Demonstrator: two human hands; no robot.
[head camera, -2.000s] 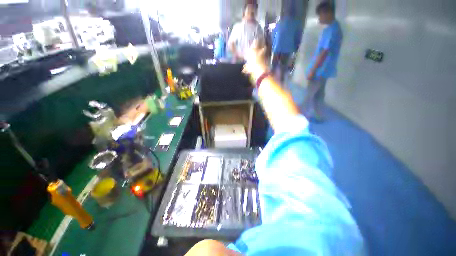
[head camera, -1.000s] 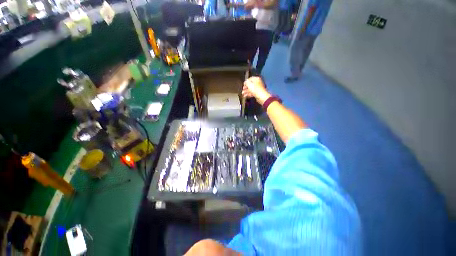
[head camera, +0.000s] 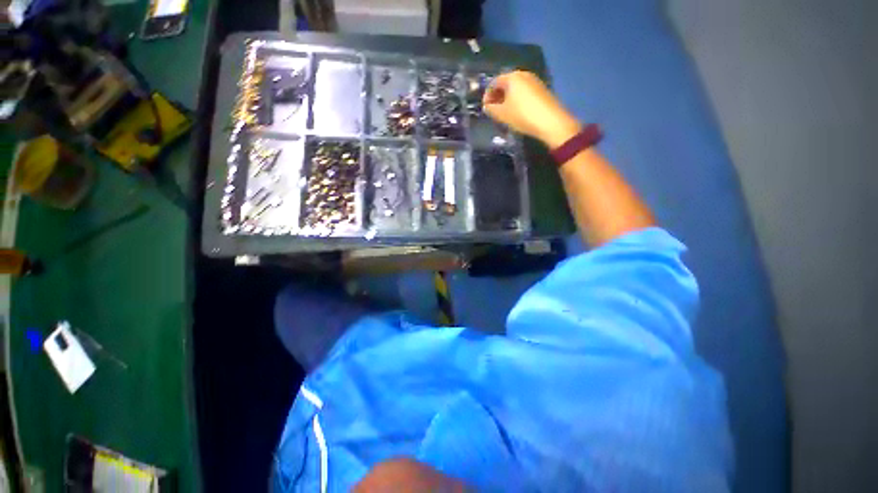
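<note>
The large grey parts tray (head camera: 551, 207) stands in front of me. Its clear compartments hold gold, silver and dark small parts (head camera: 332, 183), and two white strips (head camera: 440, 180) lie in a front compartment. My right hand (head camera: 525, 104), with a dark red wristband, is over the tray's back right compartment. Its fingers are curled down and their tips are blurred, so I cannot tell whether they hold a part. My left hand is not in view.
The green bench mat (head camera: 144, 318) at left bears a white phone-shaped piece (head camera: 69, 358), a yellow and black soldering station (head camera: 144, 130), a yellow-topped tin (head camera: 50, 171) and part of an orange screwdriver (head camera: 13, 262). Another phone piece (head camera: 114, 472) lies at the bottom left. Blue floor (head camera: 688, 183) lies at right.
My view has tipped down and closer to the tray. My right hand, earlier stretched out beyond the tray, has come back over its right compartments. The people have left view.
</note>
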